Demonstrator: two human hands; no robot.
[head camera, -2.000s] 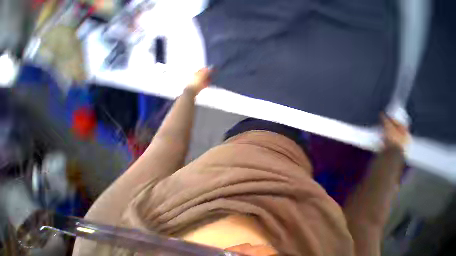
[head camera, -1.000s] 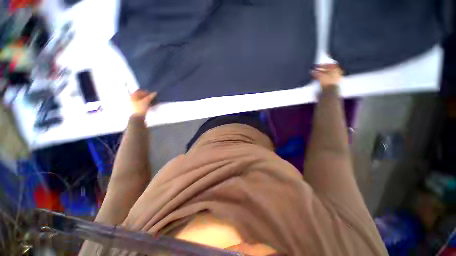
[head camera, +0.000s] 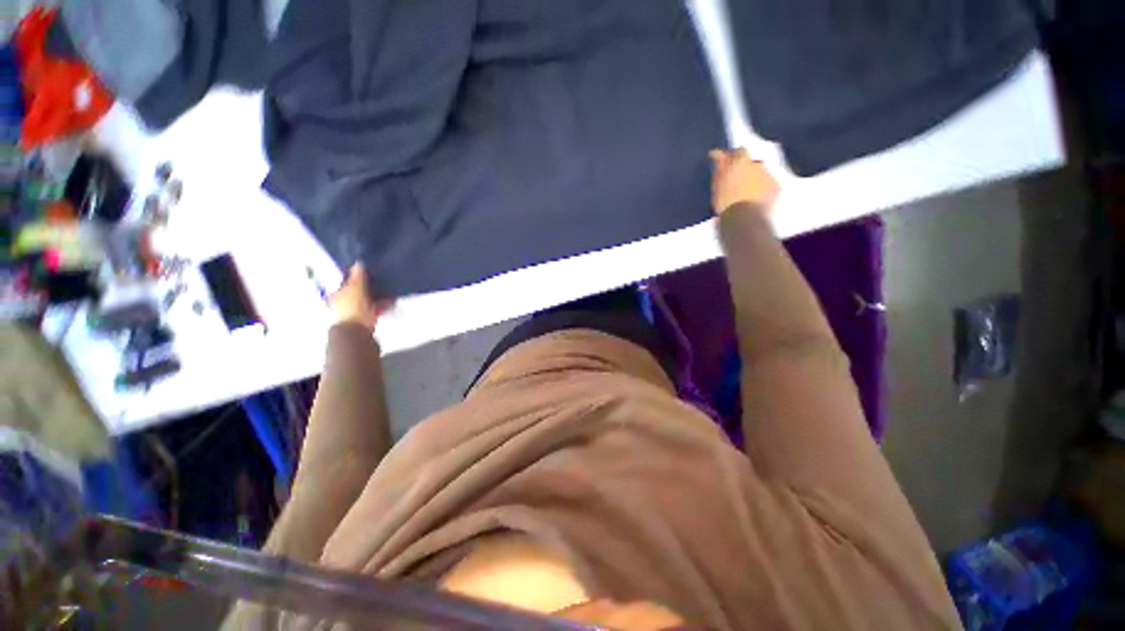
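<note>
A dark charcoal-navy garment (head camera: 555, 148) lies spread on the white-topped table, its lower edge near the table's front edge. My left hand (head camera: 355, 300) holds its lower left corner. My right hand (head camera: 745, 183) holds its lower right part, beside a narrow white gap. A second dark garment piece (head camera: 864, 74) lies right of that gap. The fingertips of both hands are small and partly hidden at the cloth edge.
A black phone (head camera: 231, 292) and small scattered bits lie on the table (head camera: 284, 358) at the left. A red-orange item (head camera: 56, 93) and grey cloth (head camera: 130, 43) are at the far left. A purple bin (head camera: 851, 296) stands under the table. A dark packet (head camera: 986, 341) lies on the floor at right.
The view has swung, so the table's left end shows more. Both hands still hold the garment's lower edge. Folds now show on the garment's left part.
</note>
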